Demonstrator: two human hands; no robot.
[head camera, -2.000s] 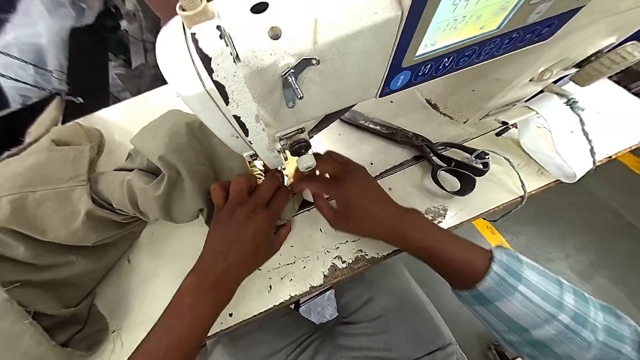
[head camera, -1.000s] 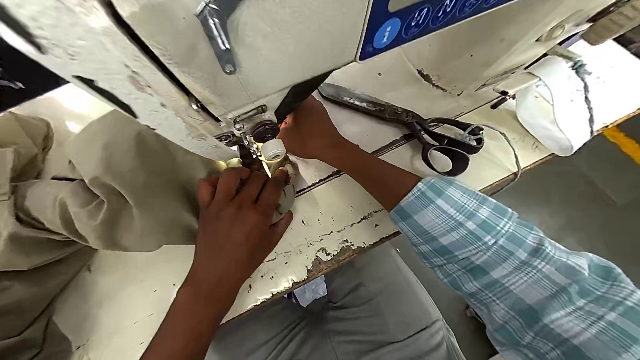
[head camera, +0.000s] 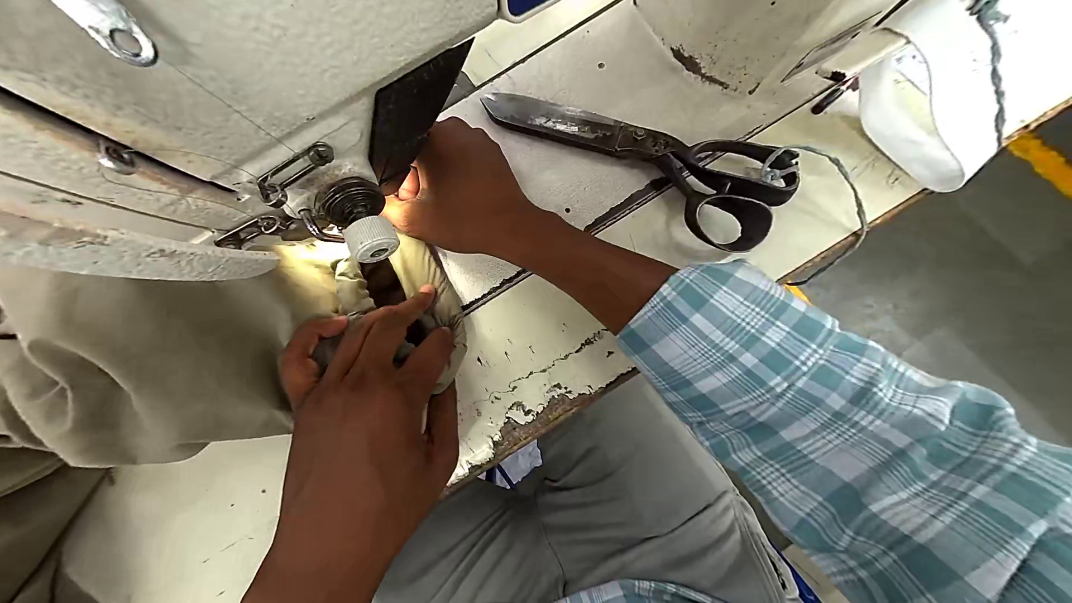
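Observation:
A sewing machine's head (head camera: 318, 75) fills the upper left, with its white tension knob (head camera: 371, 239) low at the front. Khaki fabric (head camera: 167, 360) lies bunched at the left and runs under the head to a rolled edge by the needle area. My left hand (head camera: 368, 377) presses on this edge, fingers spread over it and thumb at its right side. My right hand (head camera: 461, 188) is curled behind the knob, at the far side of the fabric; its fingertips are partly hidden by the machine, so whether they grip cloth does not show.
Black-handled fabric shears (head camera: 636, 146) lie on the worn white table (head camera: 528, 335), right of my right hand, with a cord tied to a handle loop. A white strip of material (head camera: 913, 109) hangs at the upper right. The table's chipped front edge runs close to my lap.
My right hand has gone from in front of the needle area to behind the knob. My left hand stays on the fabric, its fingers now more spread. The view has come closer to the machine.

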